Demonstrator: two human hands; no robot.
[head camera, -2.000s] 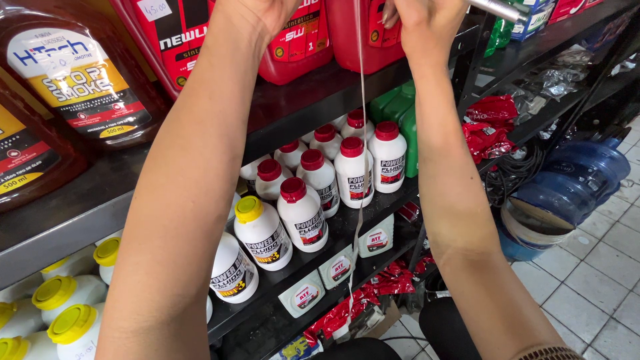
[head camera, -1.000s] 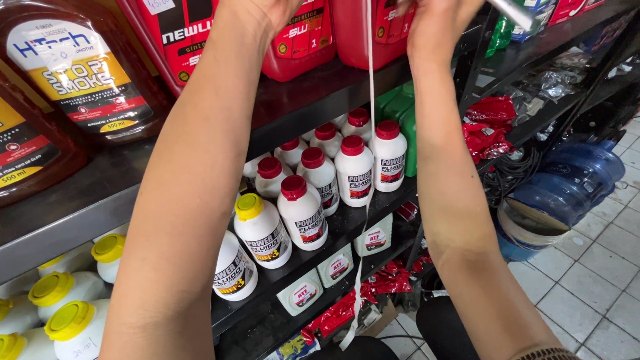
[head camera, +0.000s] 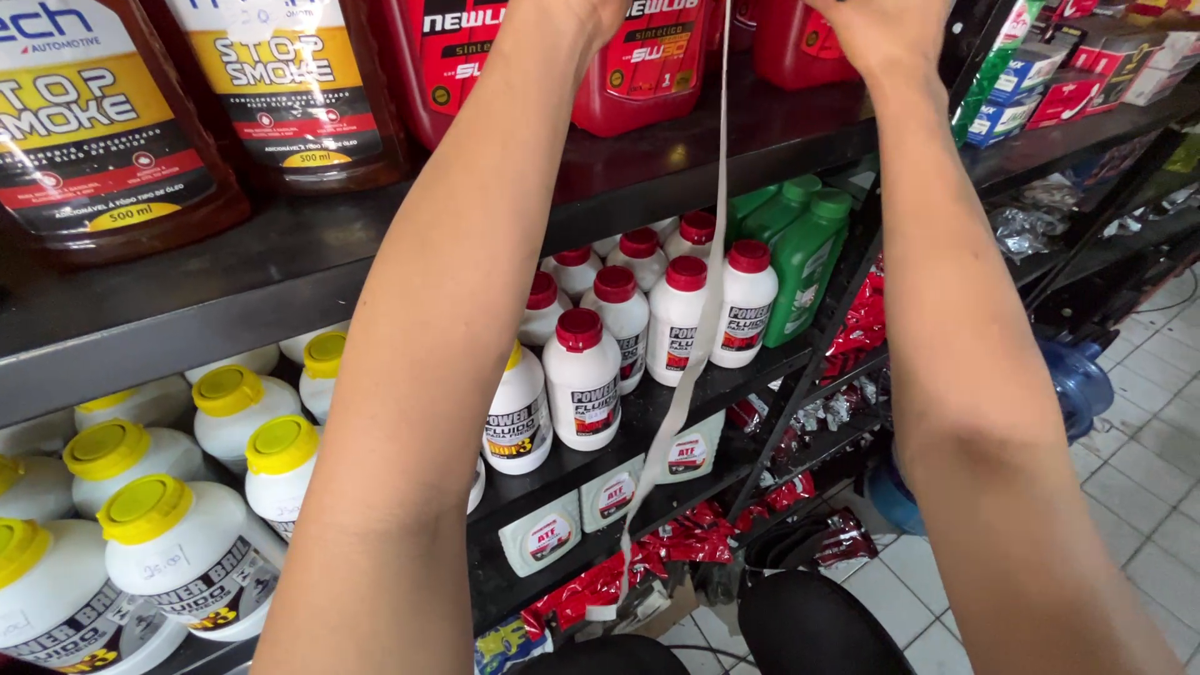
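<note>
Both forearms reach up past a black metal shelf edge (head camera: 281, 300). My left hand (head camera: 586, 14) is cut off by the top edge, beside the red plastic oil jugs (head camera: 647, 70); its fingers are out of view. My right hand (head camera: 881, 28), also cut at the top, is nearest to another red jug (head camera: 797, 47) on the right. A long pale strip (head camera: 717, 291) hangs from above the view between my hands, passes in front of the shelves and ends low near red packets. What holds its upper end is hidden.
Below stand white bottles with red caps (head camera: 581, 375), yellow-capped bottles (head camera: 187, 553), green bottles (head camera: 811, 272) and ATF containers (head camera: 544, 534). Large brown bottles (head camera: 291, 94) stand upper left. Small boxes (head camera: 1069, 89) sit at right; a blue water jug (head camera: 1078, 384) is beyond my right forearm.
The view has shifted left, showing more of the brown and yellow-capped bottles. The white-tipped rod seen by my right hand earlier is out of view. The strip still hangs down.
</note>
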